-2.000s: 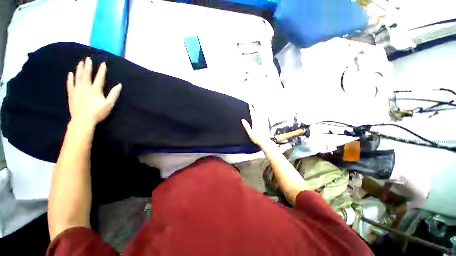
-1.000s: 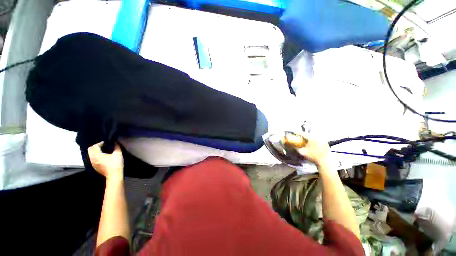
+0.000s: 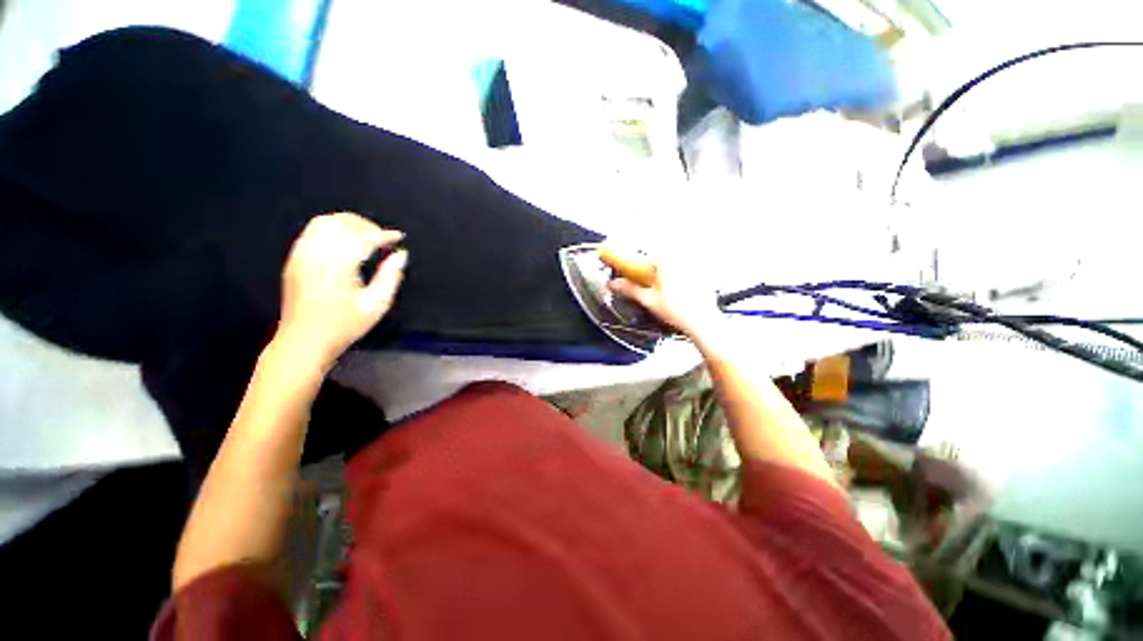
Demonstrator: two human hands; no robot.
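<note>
Black trousers [image 3: 464, 232] lie over the long padded board, whose dark blue edge [image 3: 464, 349] shows along the near side. My right hand [image 3: 646, 291] is closed on the tan handle of the steam iron [image 3: 599, 301]. The iron sits on the cloth at the board's narrow right end. My left hand [image 3: 339, 282] is above the middle of the trousers with fingers curled and thumb near the index finger. Whether it pinches cloth is hidden.
A phone [image 3: 498, 103] lies on the white table top [image 3: 414, 63]. A bright blue arm [image 3: 278, 38] and a blue padded buck [image 3: 790, 56] are behind. Black hose and cable [image 3: 865, 301] run right from the iron. A black heap [image 3: 88, 564] is at lower left.
The iron was off the board's right end a second ago and is now on the cloth, moved left. My left hand has moved from the near edge up over the trousers. More cloth covers the board's tip.
</note>
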